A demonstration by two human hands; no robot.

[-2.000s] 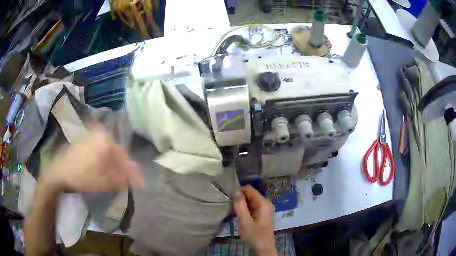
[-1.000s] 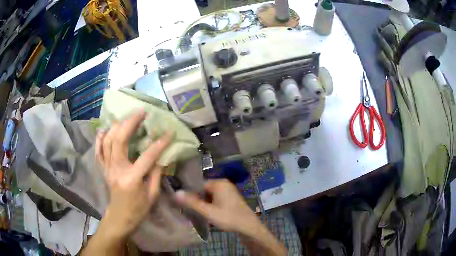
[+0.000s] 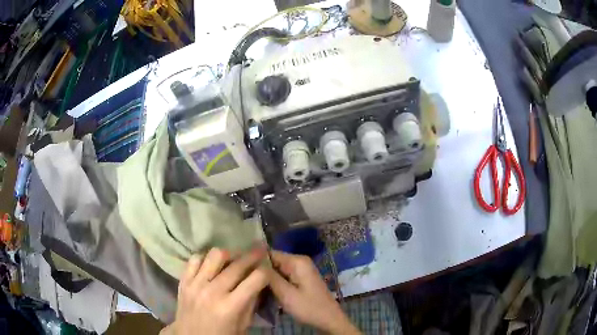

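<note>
Pale green fabric (image 3: 190, 219) lies bunched left of the overlock machine (image 3: 334, 72), its right edge close to the presser foot area (image 3: 252, 199). Grey-brown garment cloth (image 3: 98, 216) spreads under it and to the left. My left hand (image 3: 219, 288) presses and grips the lower part of the green fabric. My right hand (image 3: 298, 288) pinches the cloth edge just below the presser foot area, touching my left hand. The fingertips and the needle are partly hidden.
Red-handled scissors (image 3: 499, 176) lie right of the machine. A blue tray (image 3: 350, 252) with trimmings sits below it. Green-grey strips (image 3: 566, 163) hang at the far right. Plaid cloth (image 3: 121, 127) lies at the left. Thread cones (image 3: 442, 19) stand behind.
Both hands have come together at the cloth edge below the presser foot. The green fabric is now spread lower along the machine's left side. The machine appears slightly shifted and larger in view.
</note>
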